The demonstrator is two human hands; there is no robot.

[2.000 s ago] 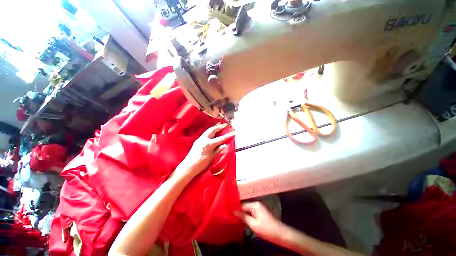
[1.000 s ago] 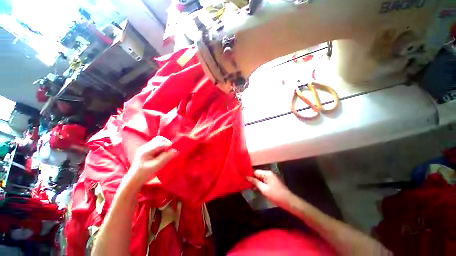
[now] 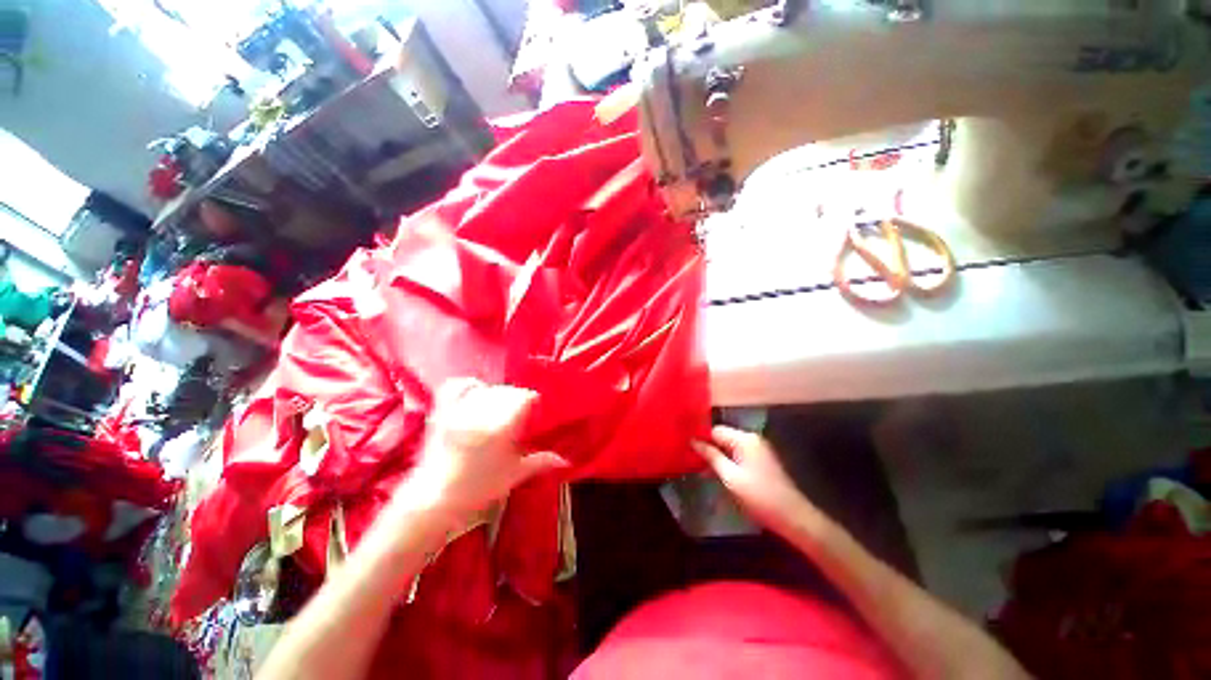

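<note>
The red fabric (image 3: pixel 465 292) lies in a large bunched heap left of the needle and hangs down at the front, with tan strips (image 3: pixel 314 441) among its lower folds. My left hand (image 3: pixel 481 445) rests on the heap with thumb spread; its fingertips are washed out, so I cannot tell if it grips. My right hand (image 3: pixel 738 465) pinches the fabric's corner below the bed's front edge. The cloth reaches up beside the presser foot area (image 3: pixel 704 219) of the cream sewing machine (image 3: pixel 850 73); whether it lies under the foot is unclear.
Scissors with yellow-orange handles (image 3: pixel 892 263) lie on the pale machine bed (image 3: pixel 930 339) under the arm. Dark red cloth (image 3: pixel 1102 585) is piled at the lower right. A shelf (image 3: pixel 319 146) and red cloth piles stand at the left. My red shirt shows at bottom centre.
My left hand has moved from beside the needle down and left onto the heap. My right hand still holds the corner, now further right in view. The cloth near the needle is more spread out.
</note>
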